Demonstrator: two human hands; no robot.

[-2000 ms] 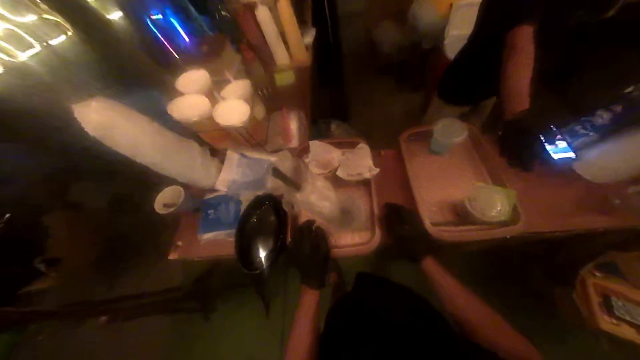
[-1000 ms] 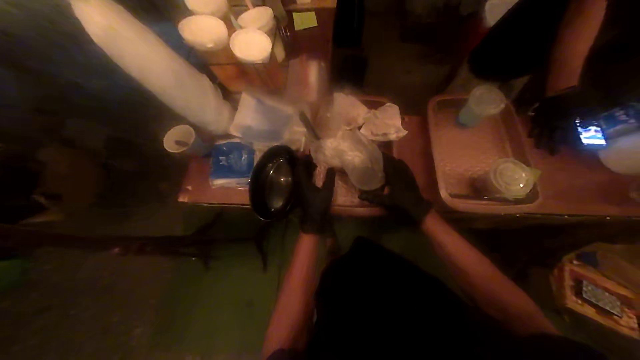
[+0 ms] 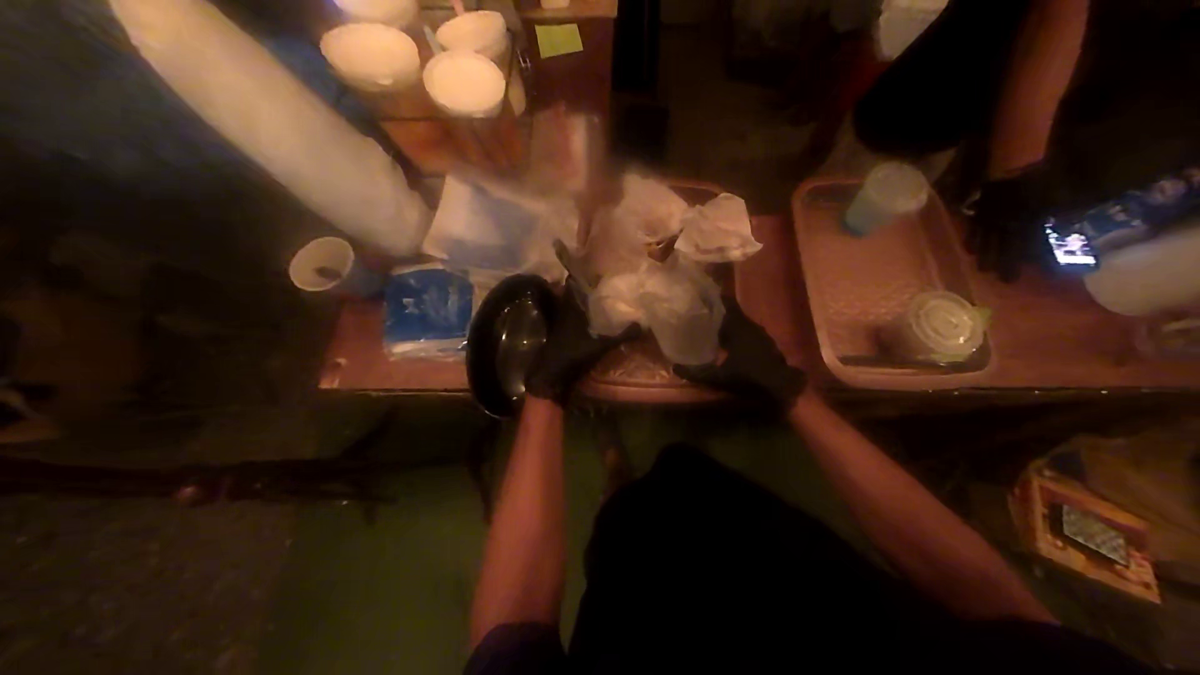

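Observation:
My left hand (image 3: 567,347), in a dark glove, touches the left side of a translucent plastic bundle (image 3: 642,291) above a pink tray (image 3: 647,389). On the right of it my right hand (image 3: 745,361), also gloved, has its fingers around a clear, cup-like plastic container (image 3: 687,328). A black shiny oval bowl (image 3: 514,342) lies tilted against the left hand's outer side; whether the hand grips it is hidden. Crumpled white paper (image 3: 720,228) rests behind the bundle. Blur hides the finer finger contacts.
A second tray (image 3: 848,361) at right bears a blue-tinted cup (image 3: 886,197) and a lidded cup (image 3: 942,326). Blue packets (image 3: 429,309), a white cup (image 3: 322,263), a long stack of cups or sleeve (image 3: 272,122) and white tubs (image 3: 464,82) stand left. A co-worker's gloved hand (image 3: 1003,220) is at right.
Both hands have come in closer around the plastic bundle and container; two seconds ago the right hand was apart from them, between the two trays. The view has shifted.

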